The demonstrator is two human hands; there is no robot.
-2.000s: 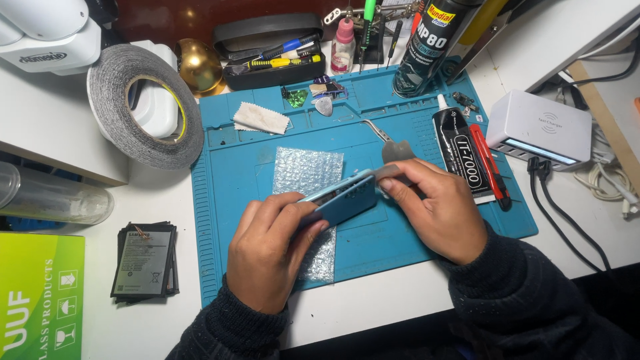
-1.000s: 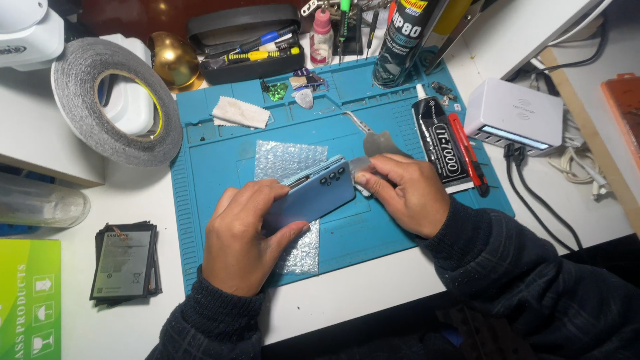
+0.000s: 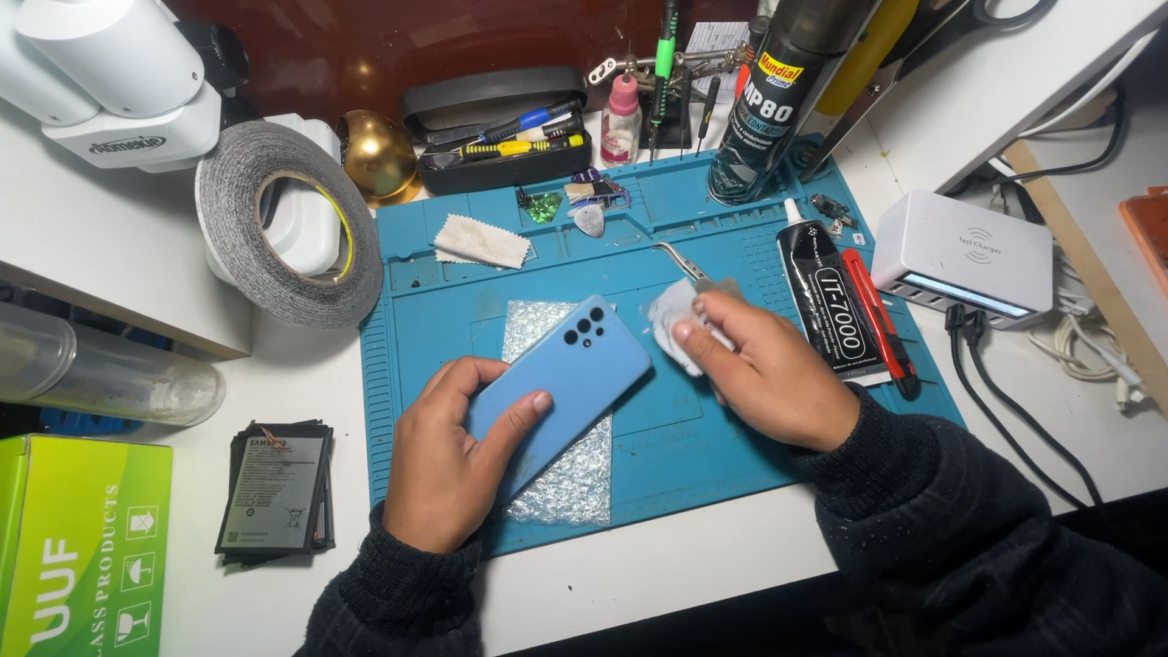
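My left hand holds a light blue smartphone by its edges, back and camera lenses facing up, tilted over a strip of bubble wrap. To the right of the phone, my right hand pinches a crumpled whitish wipe or cloth between thumb and fingers. Curved metal tweezers lie just beyond the wipe. All of this is over a blue silicone repair mat. A folded cream cloth rests at the mat's upper left.
Around the mat are a tape roll, stacked phone batteries, a screwdriver case, a spray can, a glue tube, a red utility knife and a white charger with cables. A green box stands lower left.
The phone, at first held edge-on by both hands, now shows its back fully in my left hand. My right hand has moved away from it with the wipe.
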